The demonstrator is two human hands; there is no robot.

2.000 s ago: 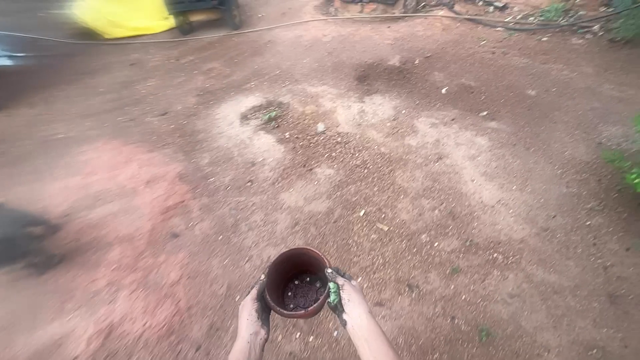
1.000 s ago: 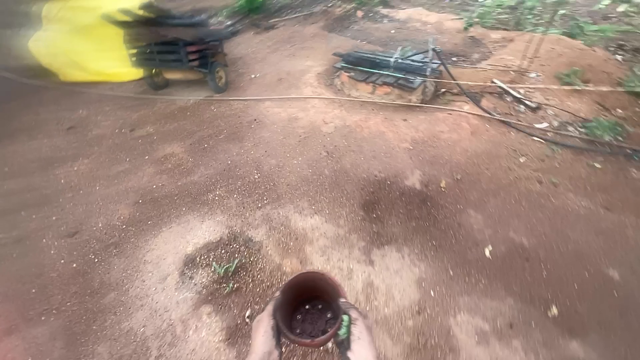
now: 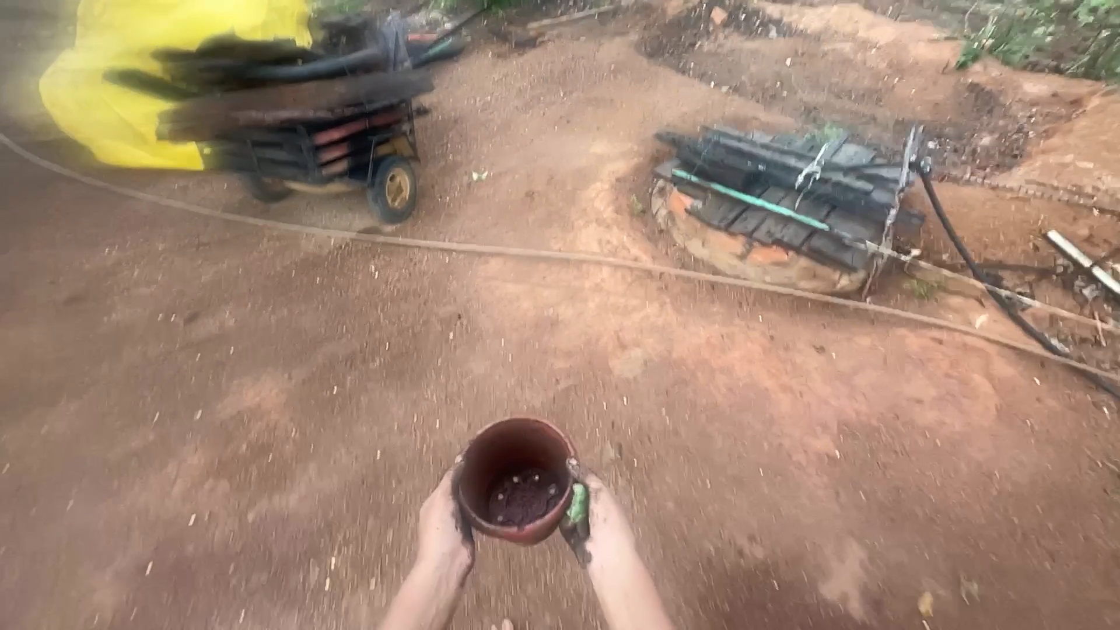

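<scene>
Between my two hands, low in the head view, is a reddish-brown plant pot (image 3: 518, 479), its mouth tilted toward the camera. Dark soil (image 3: 525, 499) with small pale bits lies in its bottom. My left hand (image 3: 448, 521) grips the pot's left side, and my right hand (image 3: 597, 518) grips its right side. Dark dirt coats parts of both hands. A small green thing (image 3: 577, 503), too blurred to name, shows at the right hand against the pot's side.
A hose or rope (image 3: 542, 254) crosses the reddish dirt ground. Beyond it stand a wheeled cart (image 3: 297, 114) stacked with dark wood and a yellow sheet (image 3: 114, 96). Dark boards (image 3: 787, 192) lie on a low round brick ring (image 3: 752, 262). A black hose (image 3: 971, 258) runs at the right.
The view has moved forward over the ground, so the cart and the board-covered ring show more fully. Both hands still hold the pot.
</scene>
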